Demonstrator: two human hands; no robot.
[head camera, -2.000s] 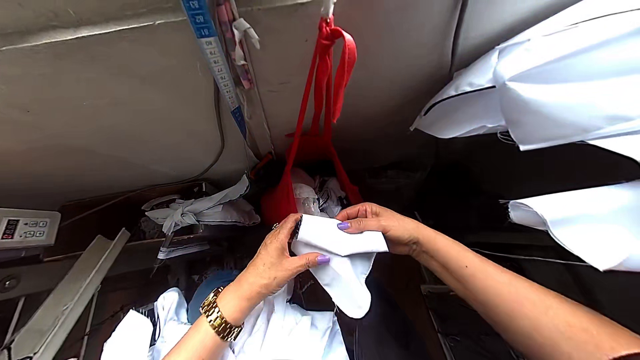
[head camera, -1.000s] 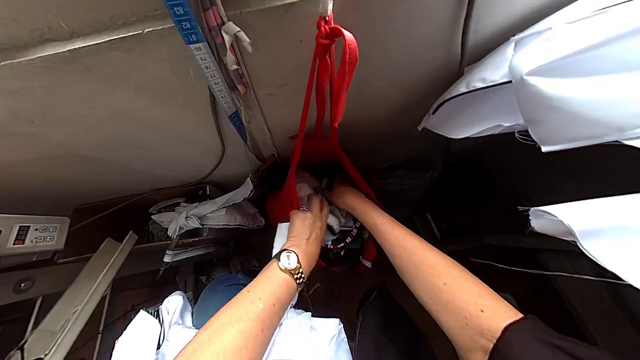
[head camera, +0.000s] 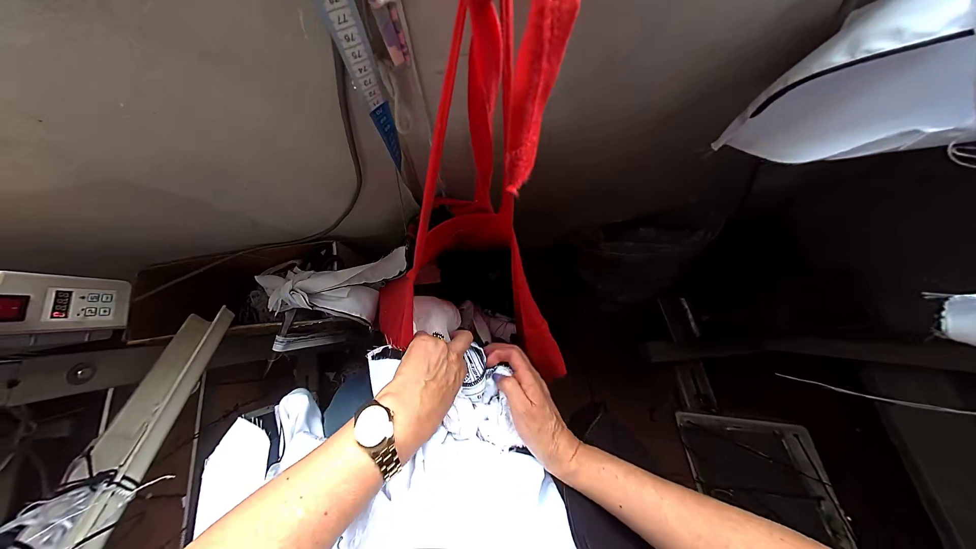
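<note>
A red cloth bag (head camera: 541, 335) hangs by its straps, with fabric bits in its opening. My left hand (head camera: 431, 381), with a gold-coloured watch on the wrist, is at the bag's near edge, its fingers on a bunch of white fabric (head camera: 484, 419). My right hand (head camera: 530, 396) grips the same bunch from the other side. Between the hands shows a black-and-white patterned piece (head camera: 473, 366). White cloth (head camera: 473, 496) spreads below over the lap. The left fingertips are partly hidden.
A control box (head camera: 65, 301) with a display sits at the left, above a metal bar (head camera: 152, 427). A blue-and-white measuring tape (head camera: 358, 61) hangs beside the bag straps. Tied grey-white cloth (head camera: 328, 290) lies left of the bag. White fabric (head camera: 862, 91) juts in at upper right.
Two seconds ago both hands held a folded white piece; then they reached into the red bag. Now they are at its near edge with bunched white fabric. The view has moved closer.
</note>
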